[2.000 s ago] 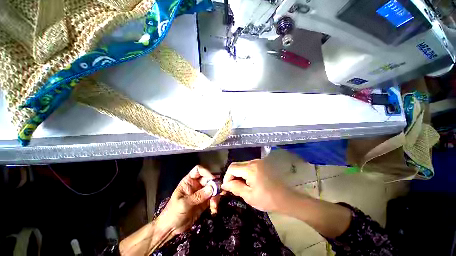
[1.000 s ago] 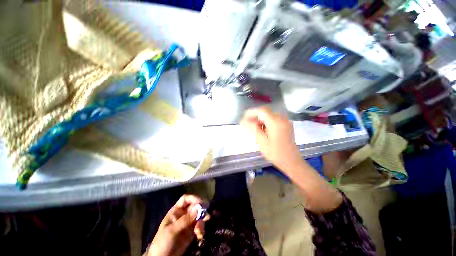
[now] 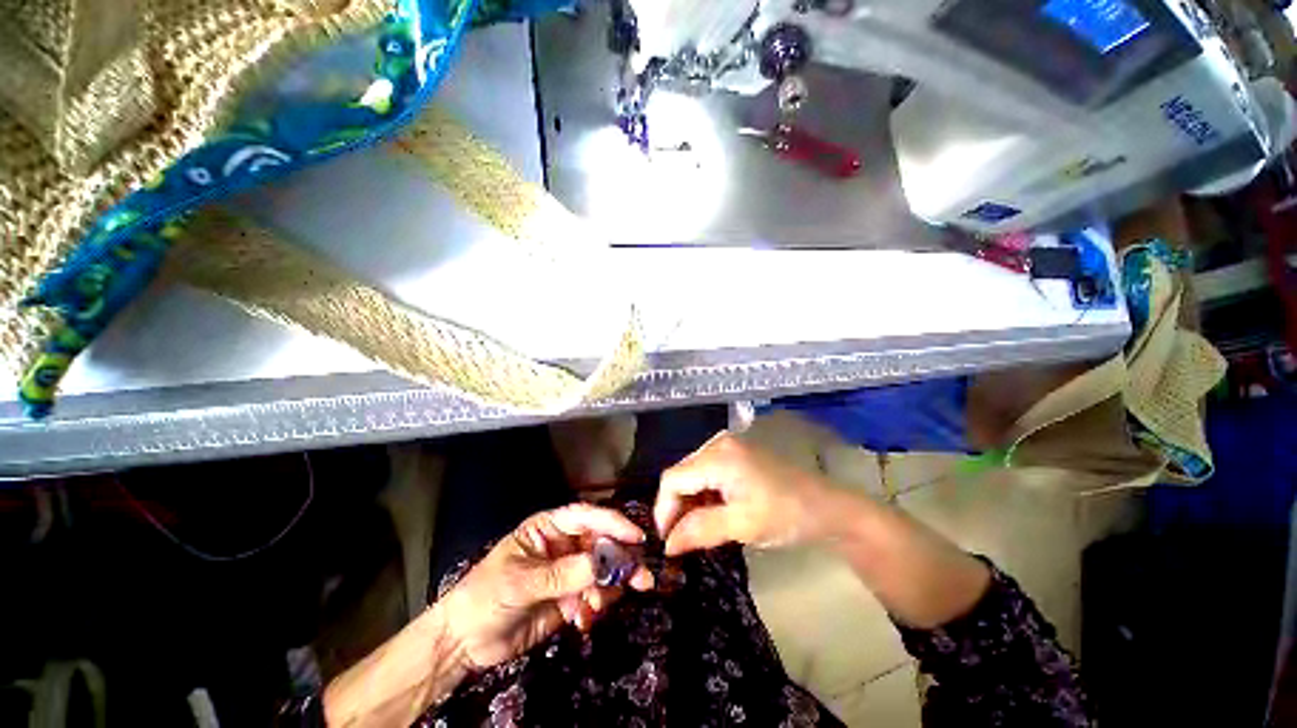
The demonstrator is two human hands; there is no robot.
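Note:
My left hand (image 3: 519, 590) holds a small round metal bobbin case (image 3: 613, 562) between thumb and fingers, over my lap. My right hand (image 3: 733, 498) is just right of it, with thumb and fingertips pinched together; whether a thread is between them cannot be seen. The beige woven bag (image 3: 128, 100) lies on the table at the upper left, with its blue patterned lining (image 3: 242, 164) along the opening. Its flat woven strap (image 3: 370, 320) loops to the table's front edge.
The sewing machine head (image 3: 1053, 128) and its brightly lit needle area (image 3: 636, 128) are above. Red-handled snips (image 3: 818, 151) lie on the machine bed. A second red-handled tool (image 3: 1003, 253) lies at the table's right end. Another beige bag (image 3: 1173, 377) hangs at the right.
My right hand has come down from near the machine bed to beside the bobbin case. My left hand still holds the case. The camera view has also shifted.

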